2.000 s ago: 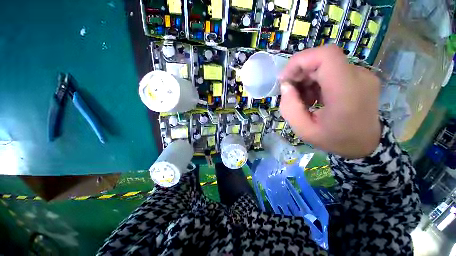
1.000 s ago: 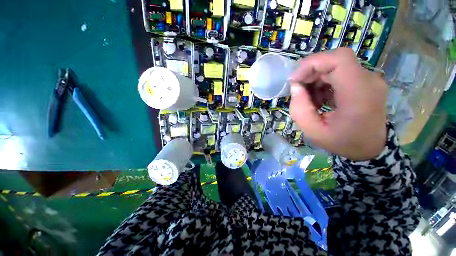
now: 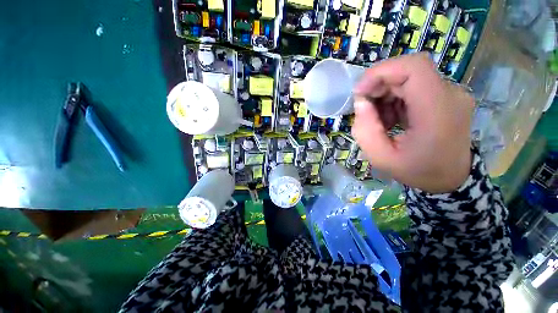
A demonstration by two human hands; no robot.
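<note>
My right hand [image 3: 416, 119] is bare, with thumb and fingertips pinched at the right side of a translucent white plastic cup [image 3: 327, 88]. The cup is over the middle row of circuit boards [image 3: 260, 85], its round end facing up. The contact point is partly hidden by the fingers. Another white cup [image 3: 194, 109] is at the left of the boards, its pale end showing yellow marks. Several similar cups are along the near edge, including one at the near left [image 3: 199, 211] and one near the middle [image 3: 286, 189]. My left hand is not in view.
Blue-handled cutters [image 3: 89, 125] lie open on the green mat [image 3: 131, 55] at left. Clear plastic trays [image 3: 495, 85] are on brown cardboard at right. A blue plastic chair [image 3: 355, 235] and yellow-black floor tape [image 3: 110, 236] are below the bench edge.
My right hand and the cup at its fingertips moved slightly right together, then shifted a little back left and up. The other cups, boards and cutters keep their places apart from a slight view shift.
</note>
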